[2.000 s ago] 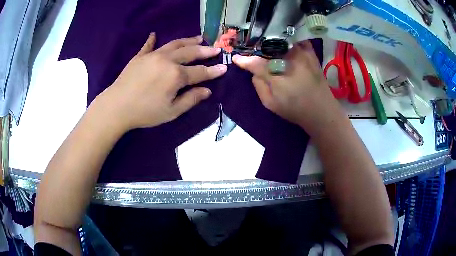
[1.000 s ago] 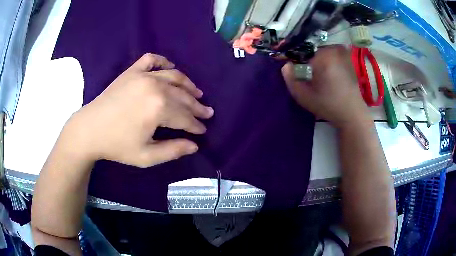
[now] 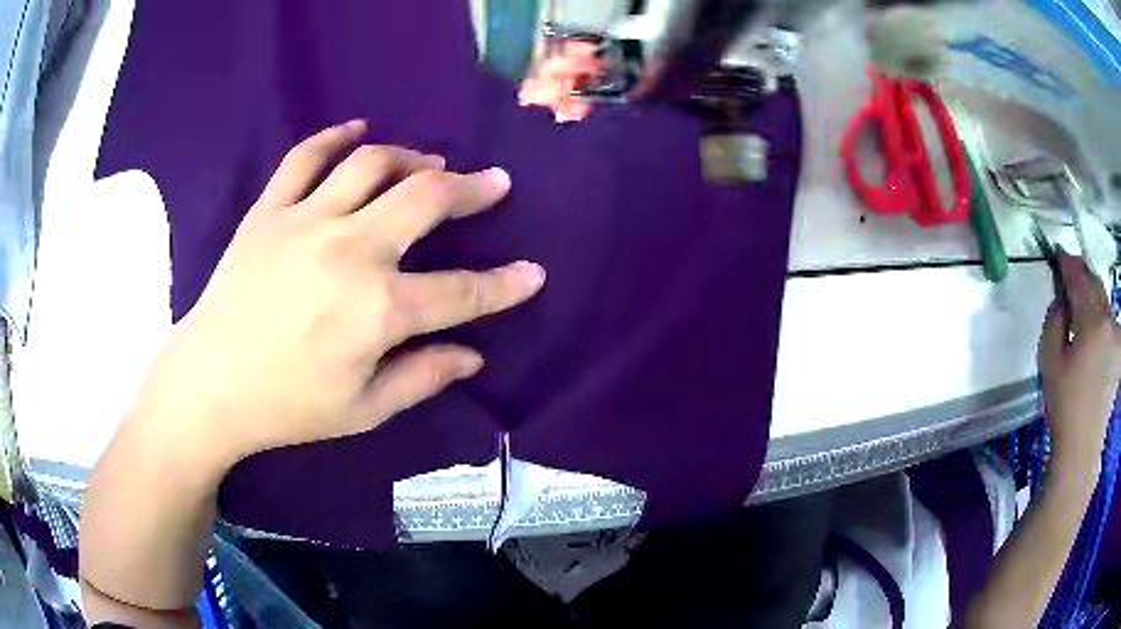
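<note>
The dark purple garment panel lies on the machine table, its notched lower edge hanging over the front. A narrow slit with a pale piece behind it shows at the notch. My left hand rests palm down on the panel's left part, fingers spread. My right hand is at the far right, partly cut off by the edge, with its fingers closed around the dark thread snips. The presser foot area, beside an orange-red piece, is above the panel and blurred.
Red-handled scissors and a green-handled tool lie right of the machine head. A small metal fitting stands beyond them. A ruled measuring tape runs along the front edge. Pale blue-grey pieces lie at far left.
The panel has been drawn toward me from under the needle area, its notch now at the front edge. My right hand has left the machine head, moved right and taken hold of the snips.
</note>
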